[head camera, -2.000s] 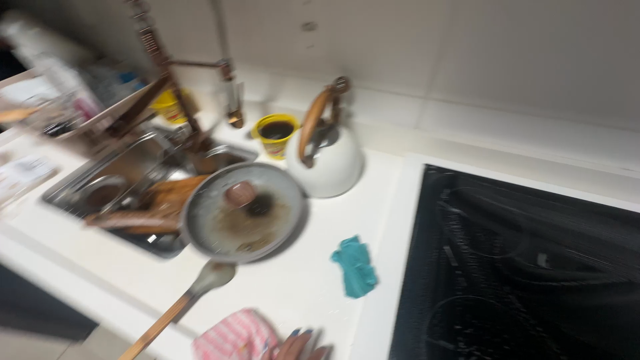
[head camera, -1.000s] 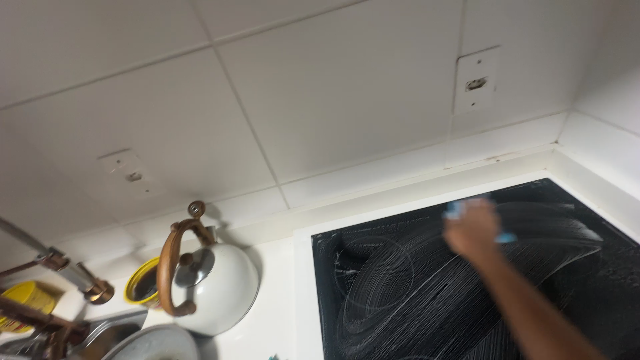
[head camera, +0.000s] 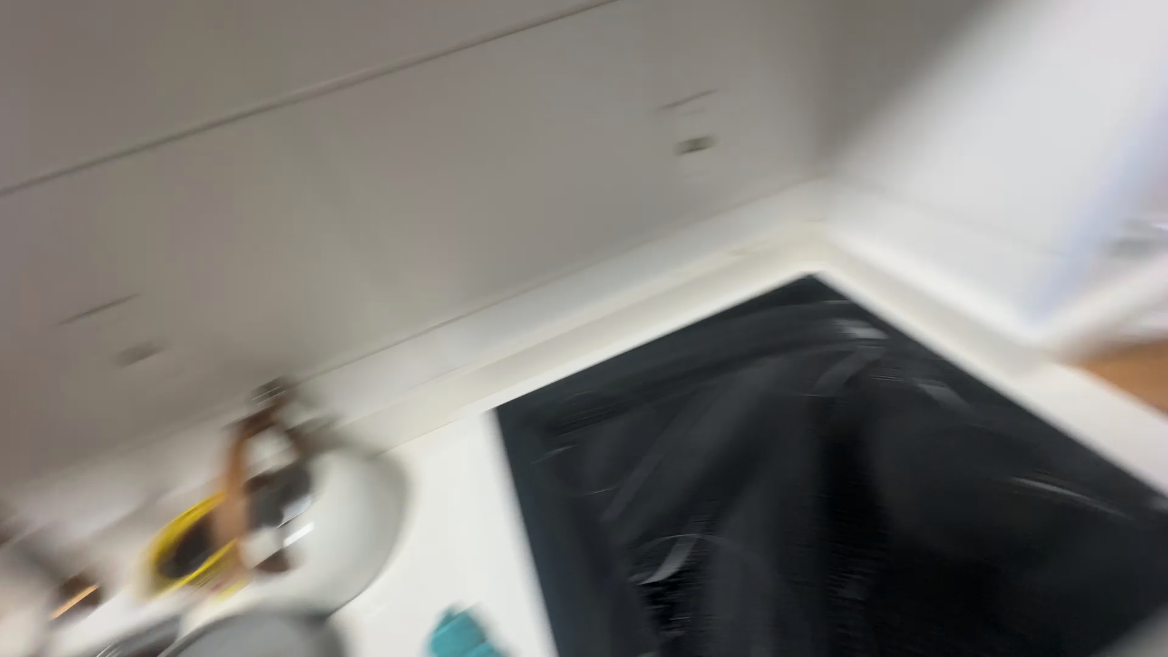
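Neither my left hand nor my right hand shows in the blurred head view. A black glass cooktop (head camera: 730, 474) with pale smears and streaks fills the lower right. Left of it, a crumpled teal cloth (head camera: 461, 634) lies on the white countertop (head camera: 456, 511), cut off by the bottom edge. The white kettle (head camera: 351, 529) with a brown handle stands farther left, beside a yellow-rimmed container (head camera: 187, 547) with dark contents.
Part of a grey pan (head camera: 260, 636) shows at the bottom left, near a copper-coloured faucet part (head camera: 78, 598). The pale wall (head camera: 411, 210) with outlets runs behind the counter and meets a side wall (head camera: 985, 173) at right.
One second ago a hand with something blue was on the cooktop; it is out of view now. The view has swung right since the earliest frame.
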